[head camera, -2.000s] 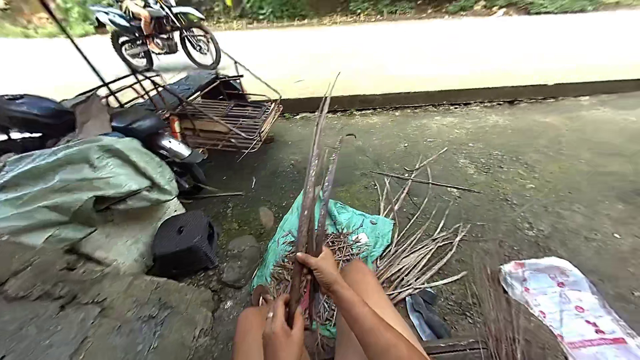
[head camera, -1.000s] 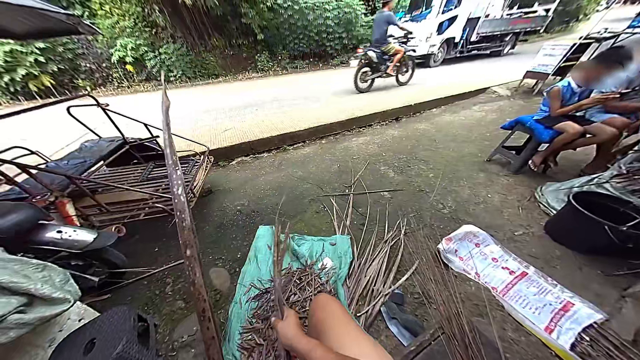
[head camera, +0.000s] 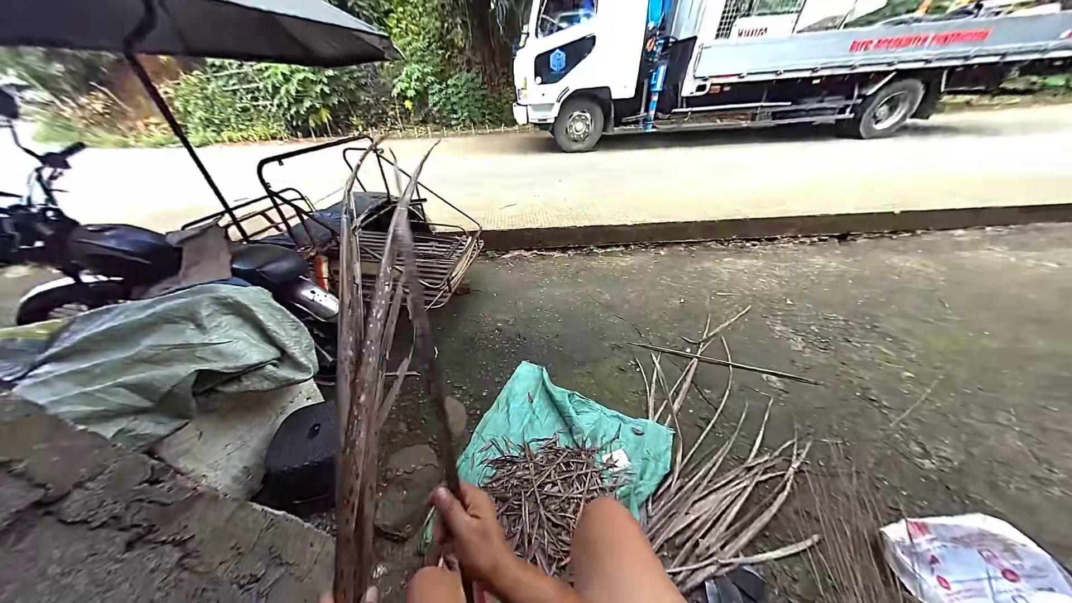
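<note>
At the bottom edge, only the fingertips of my left hand (head camera: 368, 595) show, closed around the lower part of a bundle of long, dried brown plant strips (head camera: 362, 419) standing upright. Just right of it, my right hand (head camera: 473, 532) grips a darker, thin strip (head camera: 431, 368) that rises in front of the bundle and is blurred near the top. Beyond my right hand, a heap of short broken strips (head camera: 548, 494) lies on a green woven plastic sack (head camera: 536, 402). Long pale dried stalks (head camera: 737, 502) lie fanned out right of the sack.
A motorcycle (head camera: 126, 251) with a metal-framed sidecar (head camera: 419, 260) stands left, near a grey-green tarp (head camera: 184, 352) and a black object (head camera: 301, 461). A printed white sack (head camera: 980, 561) lies lower right. A raised road edge (head camera: 754, 224) crosses ahead; a truck (head camera: 754, 67) is on the road.
Several long strips now stand at the left, where one showed a second ago. My right hand has left the heap of short pieces and grips a long dark strip. The view has turned left.
</note>
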